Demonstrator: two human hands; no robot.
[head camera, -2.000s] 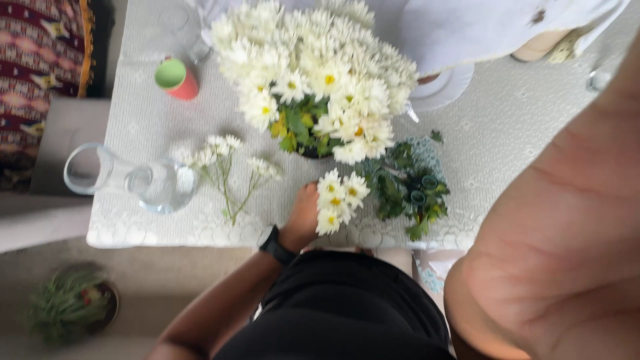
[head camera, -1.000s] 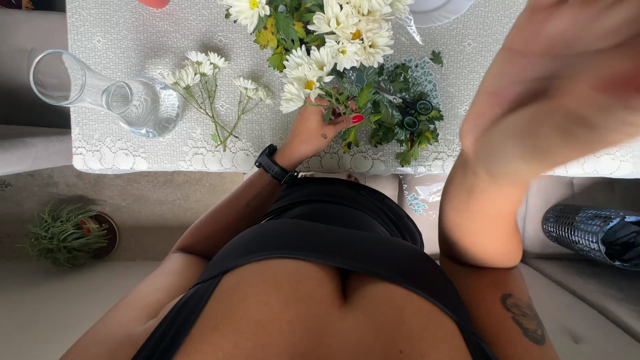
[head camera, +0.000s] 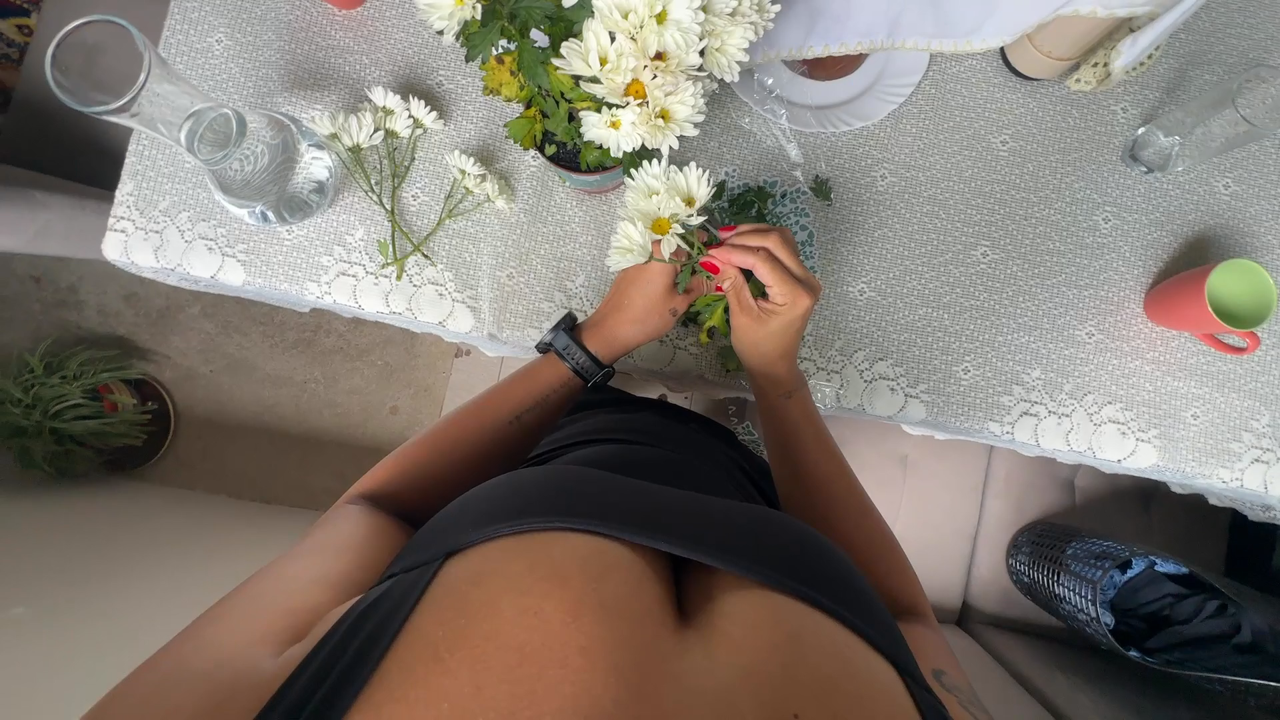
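Observation:
My left hand (head camera: 648, 305), with a black watch at its wrist, holds the stems of a small bunch of white daisy-like flowers (head camera: 660, 212) near the table's front edge. The fingertips of my right hand (head camera: 768, 290) pinch at the stems and leaves just below the blooms. Green leaves (head camera: 745, 203) lie behind and under my hands, partly hidden, on a teal-patterned piece. Beyond them stands a potted plant with white blooms (head camera: 640, 75). Cut stems with small white flowers (head camera: 400, 205) lie on the lace tablecloth to the left.
A glass carafe of water (head camera: 270, 165) is at the left. A white plate (head camera: 880, 95) lies at the back beside a white cloth (head camera: 900, 22). To the right are a clear glass (head camera: 1200, 120) and a coral mug (head camera: 1190, 300). A black basket (head camera: 1060, 580) with dark cloth rests on the seat.
My right hand, raised close to the camera before, has come down to the flower stems beside my left hand. The view has shifted, with the mug and glass on the right in sight.

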